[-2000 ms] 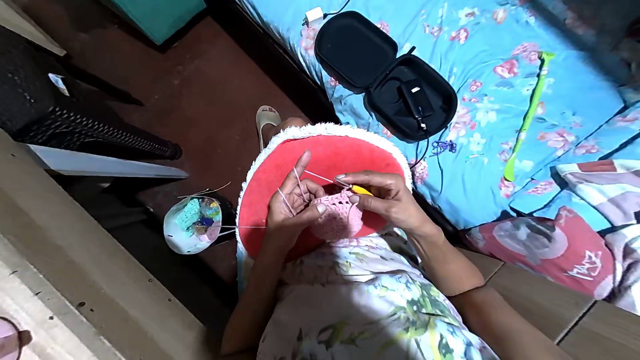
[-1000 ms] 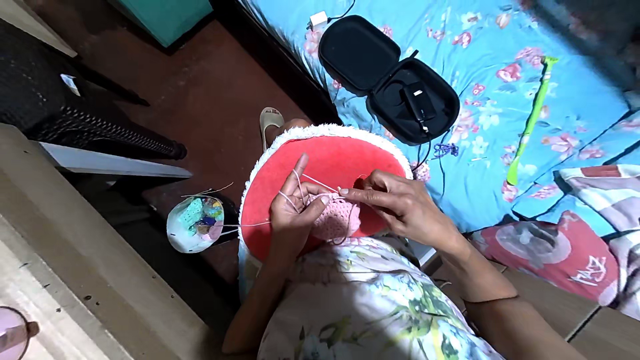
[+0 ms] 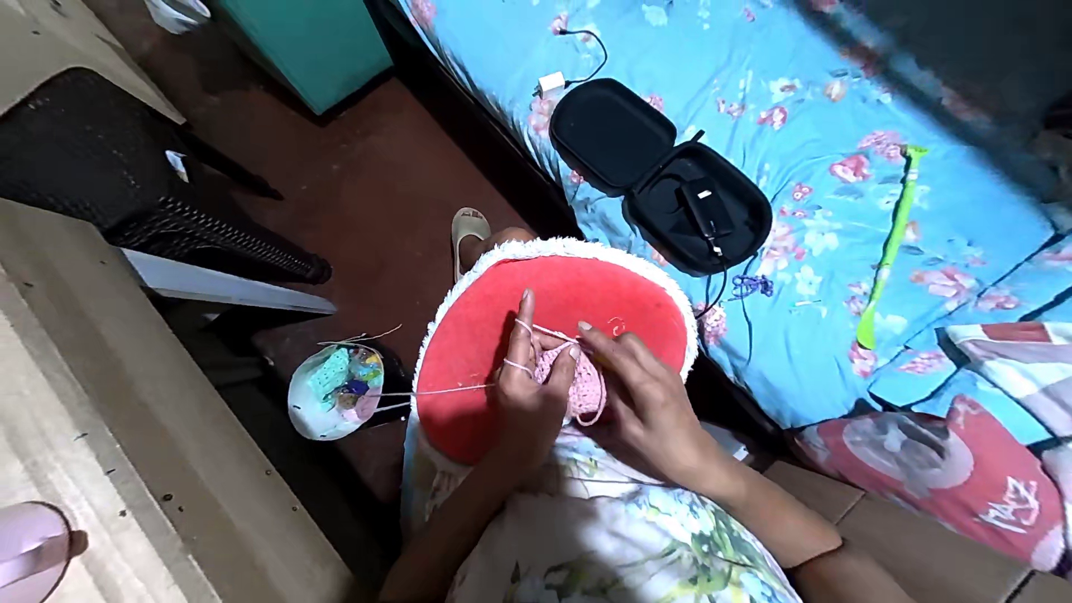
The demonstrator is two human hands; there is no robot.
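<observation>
My left hand (image 3: 536,394) pinches a pink crocheted piece (image 3: 586,387) over a red cushion with a fluffy white rim (image 3: 469,335). Pink yarn (image 3: 452,391) loops round its raised index finger and runs left to a white tub (image 3: 308,419) holding yarn and small colored items. On the piece's right side, my right hand (image 3: 641,389) has its fingers bent at the top edge, near the yarn loop. A crochet hook is not plainly visible now; the fingers hide what lies between them. A loop of yarn hangs at the piece's lower right.
On the flowered bed (image 3: 804,352) lie an open black case (image 3: 699,209) with a cabled device, a white charger (image 3: 550,84), a purple tangle (image 3: 752,286) and a green stick (image 3: 892,243). A black stool (image 3: 167,167) stands at left. A wooden surface (image 3: 126,419) borders the lower left.
The yellow hook handle seen in my right hand two seconds ago is no longer visible. My right hand has turned, with its fingers now at the piece's upper edge. My left hand still grips the piece.
</observation>
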